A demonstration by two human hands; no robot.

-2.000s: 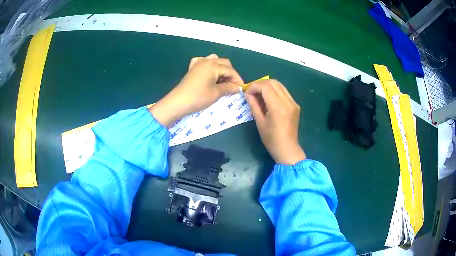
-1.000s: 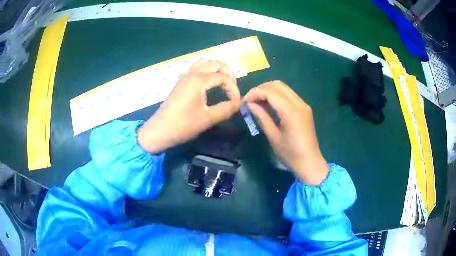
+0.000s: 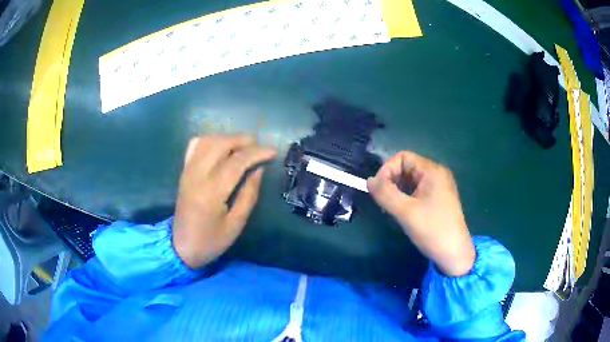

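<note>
A black plastic part (image 3: 324, 200) lies in front of me, its glossy end towards me and its matt toothed end away. A white tape strip (image 3: 334, 175) lies across it at the border of the two ends. My right hand (image 3: 418, 194) pinches the strip's right end between fingertips. My left hand (image 3: 224, 180) is left of the part, slightly blurred, fingers apart and empty, not touching the part. The printed adhesive tape sheet (image 3: 247, 50) lies beyond, with bare yellow backing paper (image 3: 402, 18) at its right end.
A yellow strip (image 3: 48, 93) lies at the far left. More black parts (image 3: 538, 100) sit at the right. Beside them, a stack of spare tape sheets (image 3: 580, 180) runs along the right table edge. A blue cloth-like item (image 3: 583, 37) shows at the upper right.
My right hand has brought the strip down onto the black part. My left hand has moved left, away from my right hand. The view has shifted, and the tape sheet appears higher up.
</note>
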